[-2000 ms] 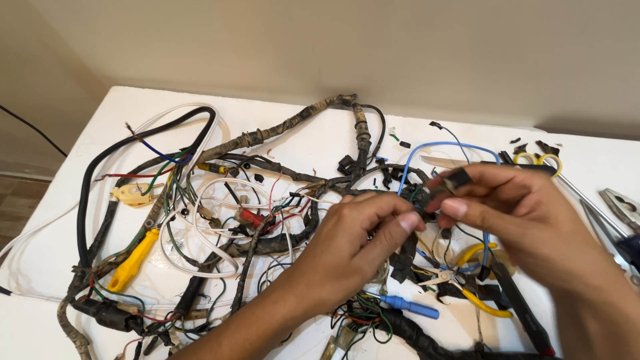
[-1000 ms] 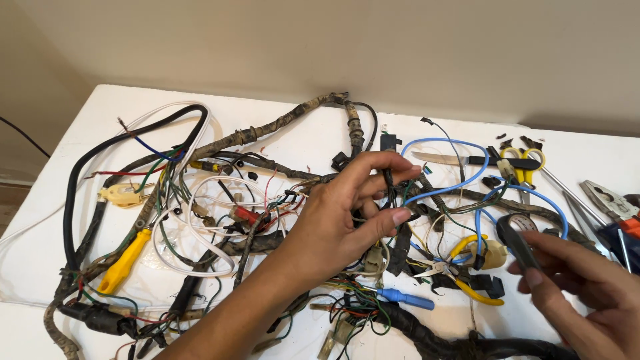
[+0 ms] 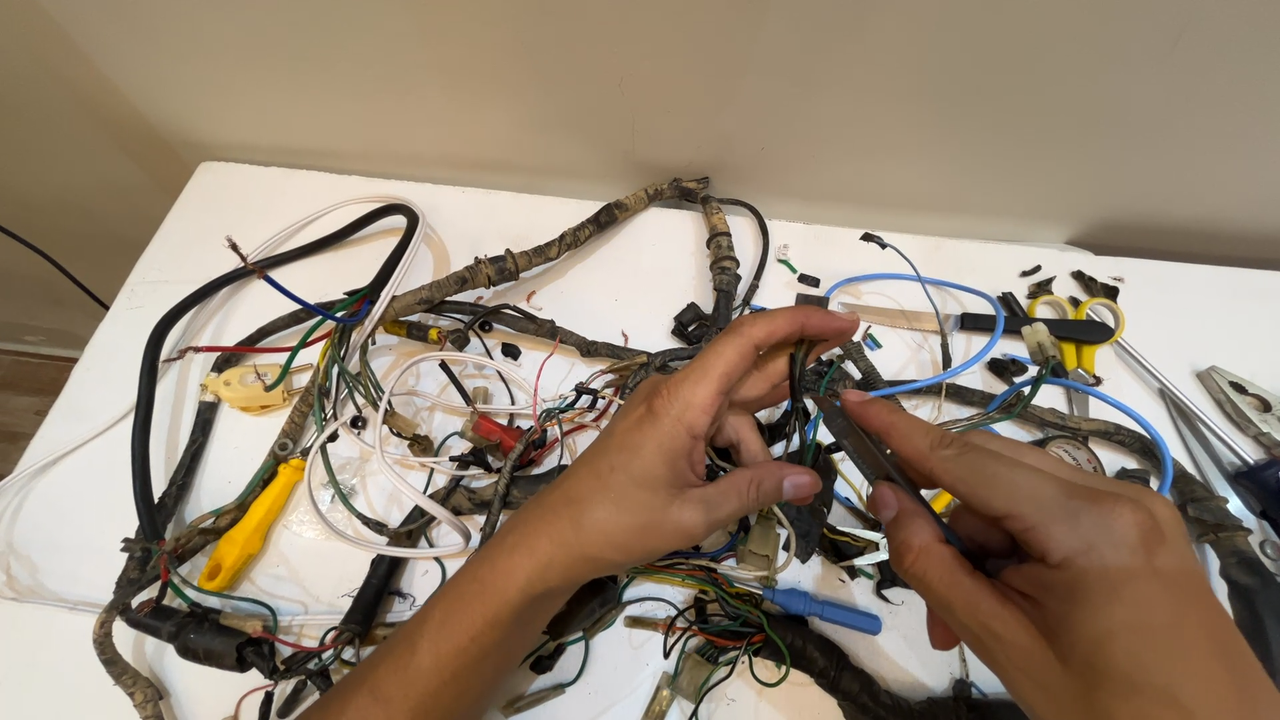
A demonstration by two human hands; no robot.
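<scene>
A taped wiring harness (image 3: 580, 235) with many loose coloured wires spreads over the white table. My left hand (image 3: 700, 440) is raised over its middle, the fingers curled round a small bundle of dark wires (image 3: 797, 385) with a black piece at the top; the exact grip is partly hidden. My right hand (image 3: 1030, 540) holds a narrow dark tool (image 3: 865, 450), perhaps a blade, between thumb and forefinger. The tool's tip is at the wires beside my left fingers. A blue-handled tool (image 3: 825, 608) lies just below the hands.
A yellow-handled screwdriver (image 3: 252, 525) lies on the left among wires. At the right are a black-handled serrated knife (image 3: 1035, 328), yellow-handled scissors (image 3: 1102, 325) and pliers (image 3: 1245, 400). Blue cable (image 3: 930, 283) loops behind my right hand. A wall (image 3: 640, 100) stands behind the table.
My right hand was near my left two seconds ago, was lower right with the dark tool one second ago, and is now back at the wires with it.
</scene>
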